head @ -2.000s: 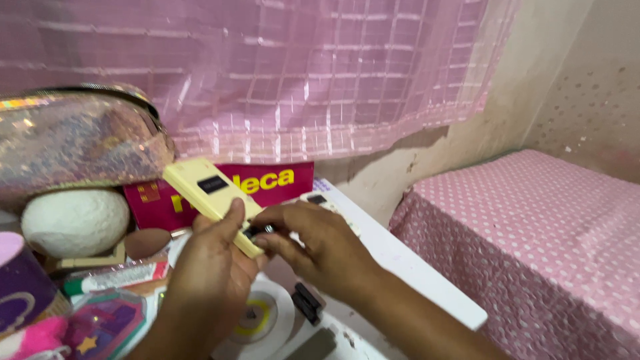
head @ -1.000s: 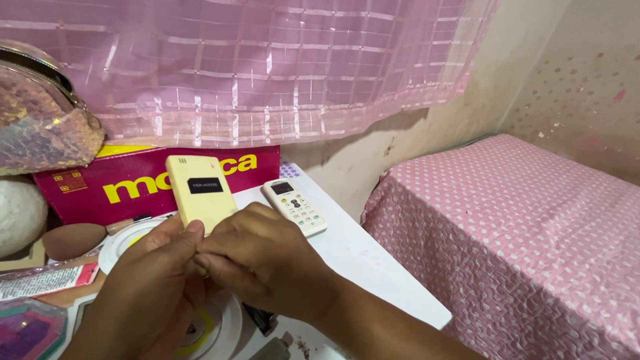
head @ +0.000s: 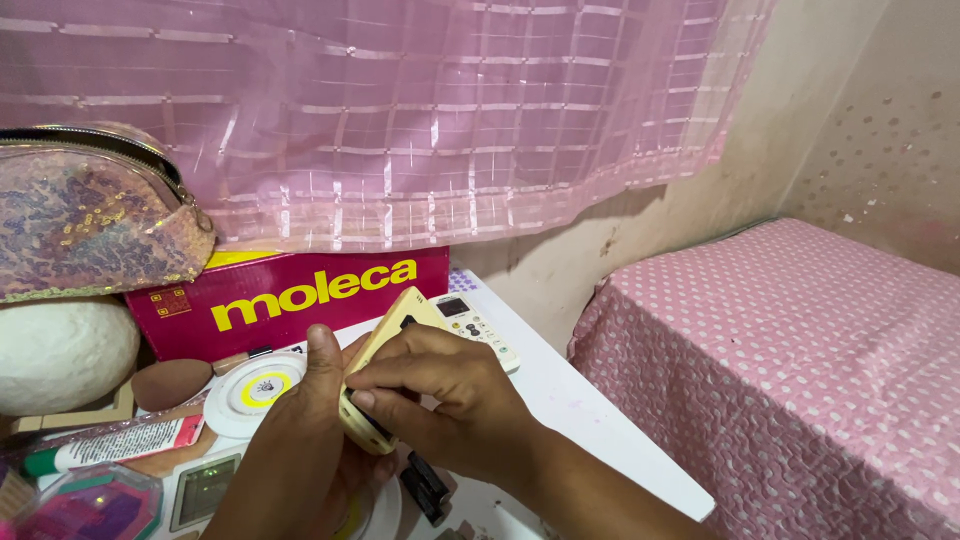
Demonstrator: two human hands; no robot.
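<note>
A pale yellow handheld device (head: 394, 315) with a small dark window is tilted on edge above the white table (head: 585, 420). My left hand (head: 319, 412) holds it from the left, thumb raised along its side. The thumb and fingertips of my right hand (head: 442, 397) press at its near end and cover part of its face; whether they pinch a small part there is hidden. Just behind my right hand lies a white remote control (head: 487, 337) with a small screen. Black cylindrical pieces (head: 425, 487) lie on the table below my hands.
A maroon shoe box (head: 285, 300) stands at the back, with a sequined pouch (head: 90, 217) on it. Leftward are a white rounded object (head: 64, 356), a brown makeup sponge (head: 171, 384), a round white disc (head: 232, 405), a tube (head: 127, 444) and a digital display (head: 206, 491). A pink cover (head: 750, 360) lies right.
The yellow device has turned from showing its face to standing more on edge, and my left thumb now points up beside it. My right fingers remain at its near end.
</note>
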